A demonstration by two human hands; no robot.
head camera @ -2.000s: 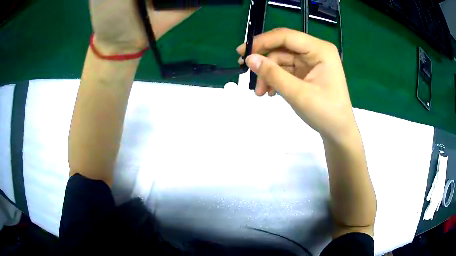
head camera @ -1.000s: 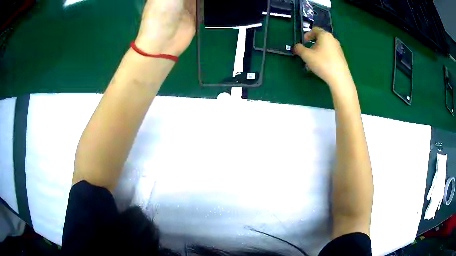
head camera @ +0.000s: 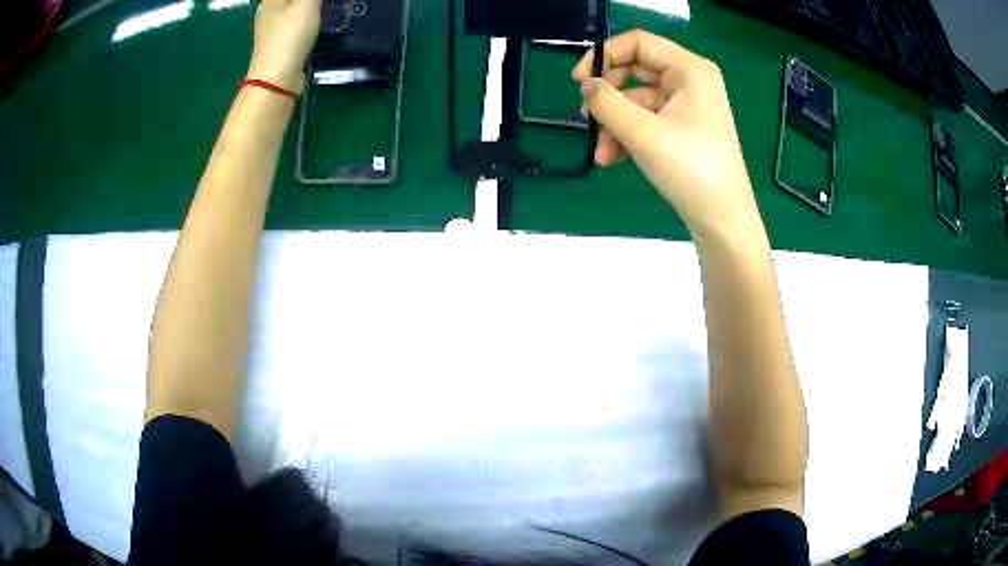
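Observation:
My right hand (head camera: 669,116) pinches the right side of a black phone middle frame (head camera: 531,17), which is raised over the belt with its solid end at the picture's top edge. My left hand (head camera: 290,33) is at the top left, beside the left edge of a second middle frame (head camera: 359,50). Its fingers are cut off by the picture's edge, so its grip is hidden. This second frame shows a small white square at its lower right corner. A third frame (head camera: 536,118) lies behind the one in my right hand, partly covered.
Two more middle frames lie on the green belt (head camera: 685,199) at the right, one near (head camera: 810,94) and one farther (head camera: 943,144). A black tray (head camera: 873,50) is at the upper right. White sheeting (head camera: 475,343) covers the near side. A white bundle (head camera: 948,398) and pale ring (head camera: 980,406) lie right.
My left hand and the frame beside it have moved left. My right hand has moved left and now holds a black frame raised. The frames on the belt have shifted left in view.

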